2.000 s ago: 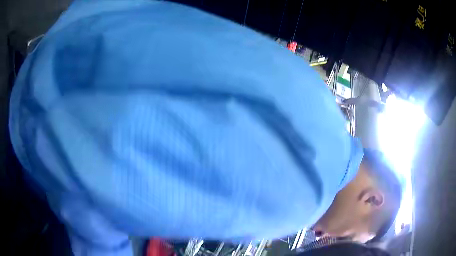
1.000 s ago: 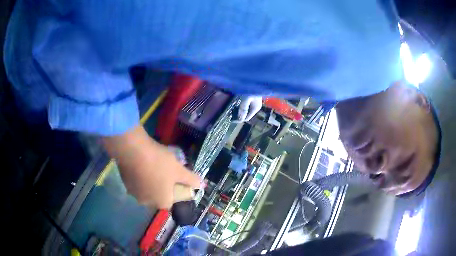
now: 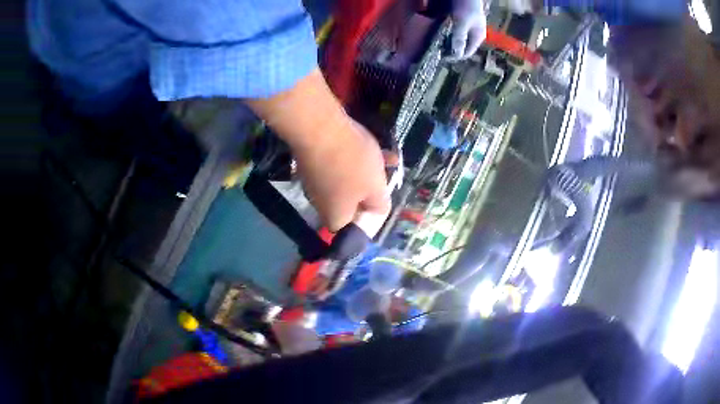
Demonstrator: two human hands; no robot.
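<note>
Neither of my own hands is in view. In front of me, another person's bare hand [image 3: 339, 170] in a blue sleeve [image 3: 237, 55] reaches over a workbench. Its fingers are at a blurred black piece [image 3: 351, 241]; I cannot tell what it is or how firmly it is held. A black band [image 3: 288, 217] runs beside that hand. A line with green boards [image 3: 462, 192] between pale rails lies beyond it.
A white-gloved hand [image 3: 467, 30] is at the top, near a red bar [image 3: 511, 45]. Blue material [image 3: 339, 316] and red parts lie low in the middle. A grey hose [image 3: 584, 170] is at right. A dark strap or arm [image 3: 505, 355] crosses the lower edge.
The view has swung from the person's blue back to the bench. Since one second ago, the bare hand shows further right and higher, and the face has moved to the right edge.
</note>
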